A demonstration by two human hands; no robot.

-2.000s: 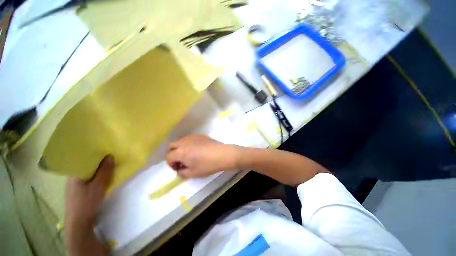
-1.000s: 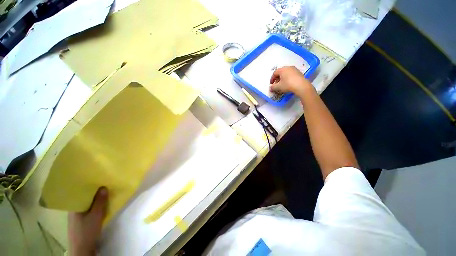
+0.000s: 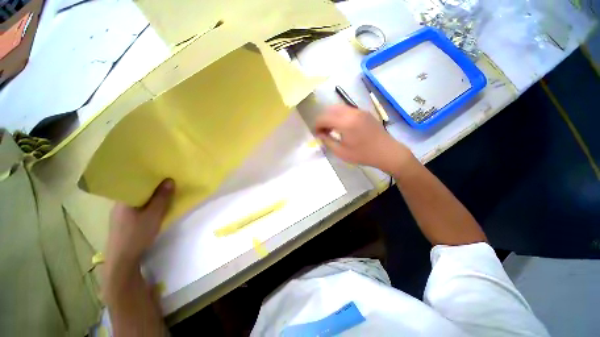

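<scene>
My left hand [image 3: 141, 220] grips the near edge of the bag panel [image 3: 210, 118], lifted so its yellow underside and centre seam show. My right hand [image 3: 352, 135] is blurred above the right end of the white board [image 3: 289, 187], fingers bent together; whether it holds a small piece I cannot tell. Masking tape strips [image 3: 250, 219] lie on the board. The blue tray [image 3: 479, 82] holds small metal pieces [image 3: 423, 114] near its front corner. The awl's cream handle [image 3: 379, 107] lies beside the tray. A dark handle [image 3: 346, 96] shows just past my right hand.
A tape roll [image 3: 370, 38] stands left of the tray. Hardware in clear bags [image 3: 506, 29] lies beyond it. Stacked panels [image 3: 43, 243] lie at the left, other cut panels [image 3: 243, 16] at the far side. The table's front edge runs close below the board.
My right hand went from the board to the tray, and is now back over the board's right end, covering the hammer head and snips. My left hand keeps its grip on the panel.
</scene>
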